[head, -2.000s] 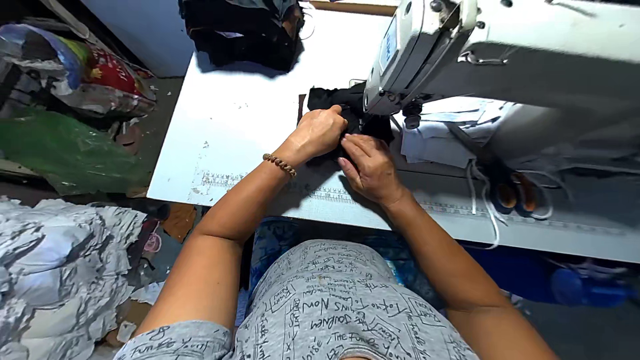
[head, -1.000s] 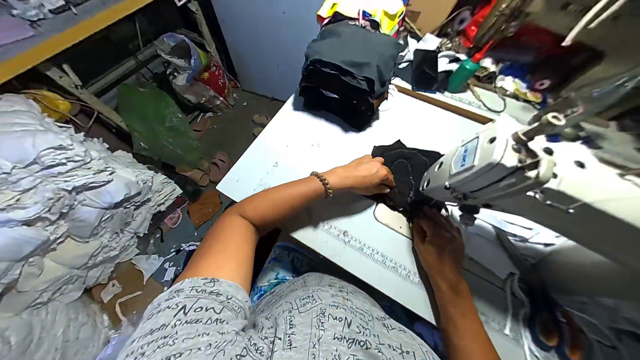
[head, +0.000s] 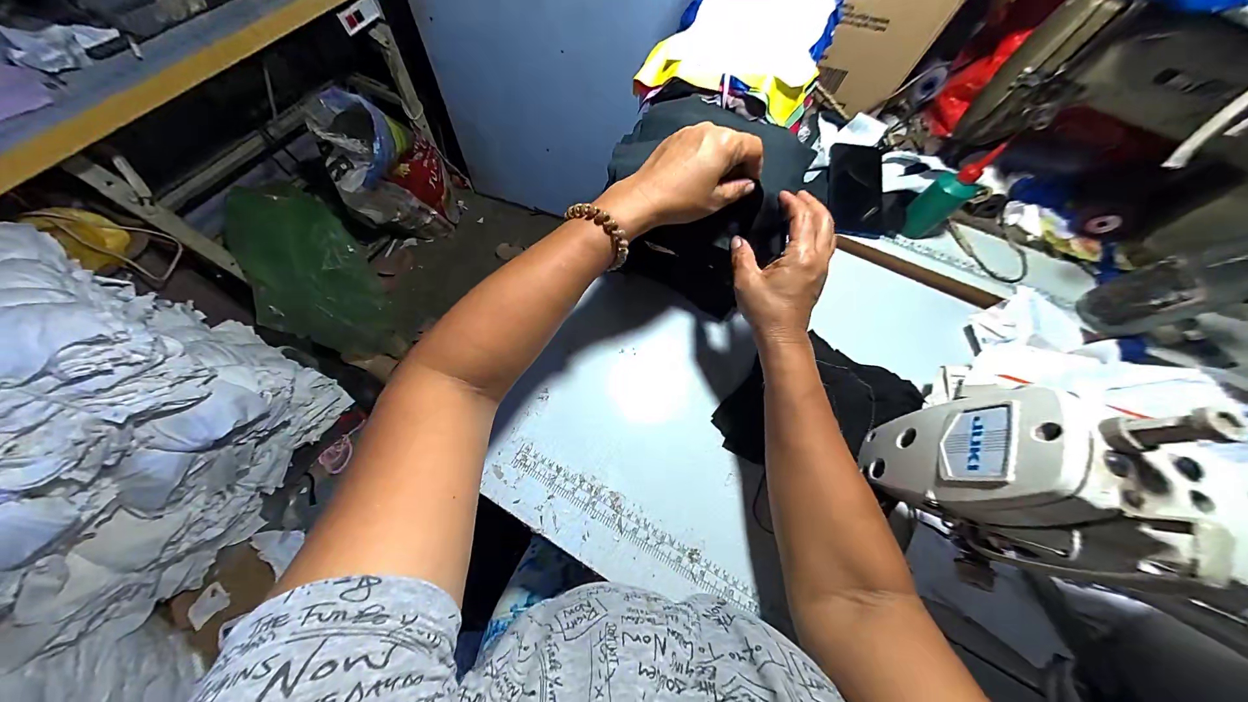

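A stack of dark fabric pieces (head: 673, 127) lies at the far edge of the white sewing table (head: 624, 390). Over it is my left hand (head: 697, 175), with a beaded bracelet at the wrist, its fingers curled at the dark cloth; whether they pinch it is not clear. My right hand (head: 790, 258) is at the stack's right side, thumb and fingers apart, and dark cloth shows behind them. Another black fabric piece (head: 858, 390) lies beside the Juki sewing machine head (head: 985, 448), partly behind my right forearm. The needle area is mostly hidden.
White and yellow cloth (head: 731, 58) is piled behind the stack. A green bottle with a red nozzle (head: 946, 200) and a dark phone-like object (head: 856, 185) are at the back right. Left of the table are a large heap of pale fabric (head: 127, 419) and a green plastic bag (head: 302, 263).
Both hands have moved from the black fabric by the machine to the dark stack at the table's far edge. That fabric remains beside the machine. The view has swung left.
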